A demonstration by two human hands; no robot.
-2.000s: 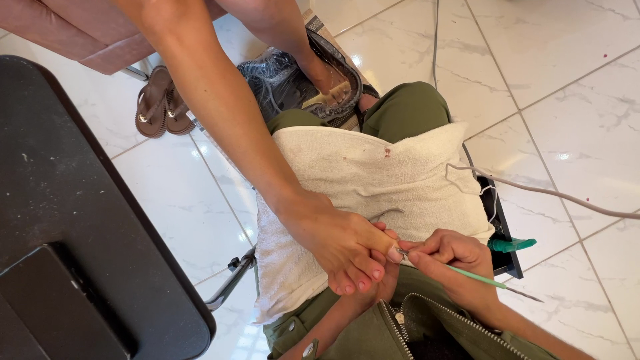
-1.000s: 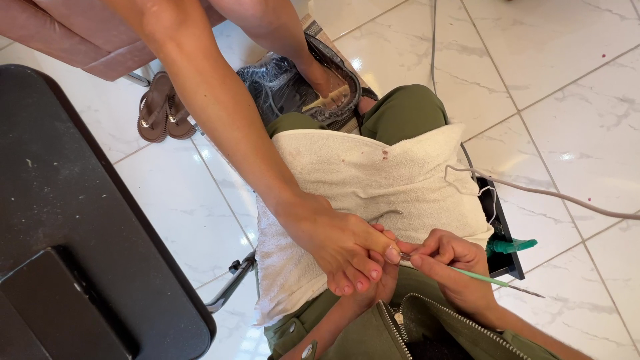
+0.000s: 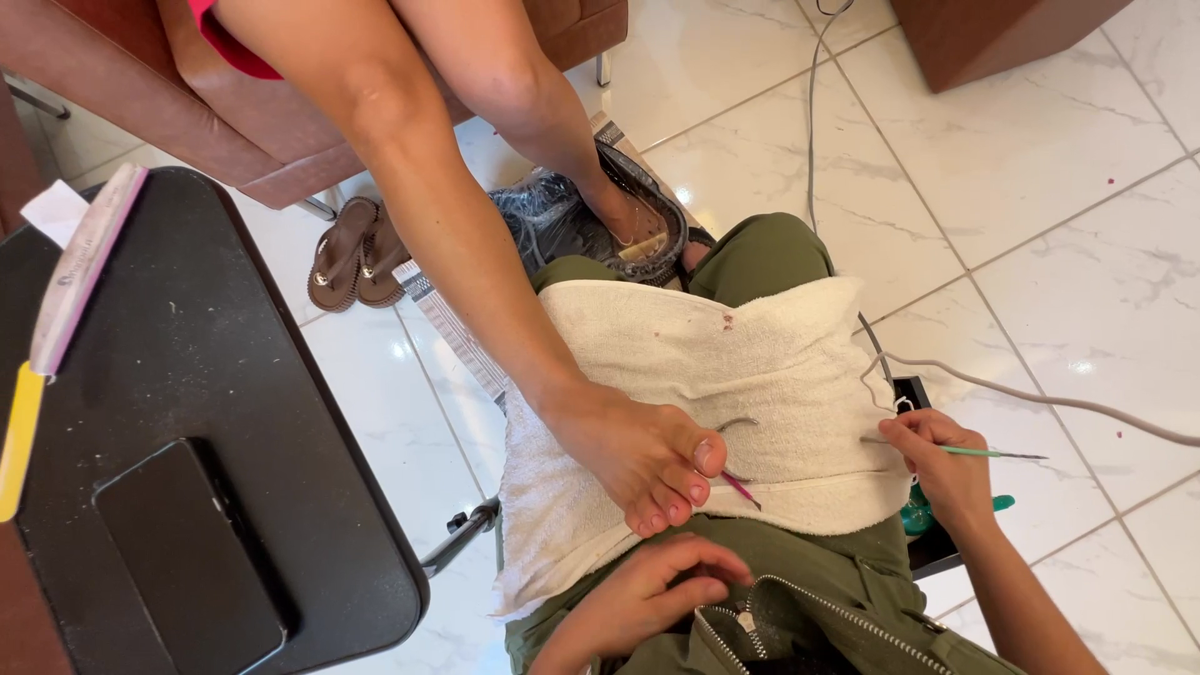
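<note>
My right hand [image 3: 947, 469] pinches a thin metal nail tool with a green handle [image 3: 970, 452] at the right edge of a cream towel [image 3: 797, 347] spread over my lap. Below the toes, my left hand [image 3: 656, 586] is empty, its fingers apart and slightly curled. A seated person's bare foot [image 3: 628, 450] rests on the towel, its toes pointing toward me. Beside the big toe lie a curved metal tool [image 3: 742, 424], partly hidden, and a thin purple stick-like tool [image 3: 741, 489].
At left, a black table [image 3: 309, 525] bears a dark phone [image 3: 187, 553] and a nail file [image 3: 84, 272]. The person's other foot is in a plastic-lined basin [image 3: 562, 220]. Brown flip-flops [image 3: 342, 258] lie behind. A grey cable [image 3: 1031, 394] and a black tray [image 3: 937, 553] are at right.
My right hand has moved right, away from the big toe, with the tool still in it. My left hand has let go of the foot and moved below it.
</note>
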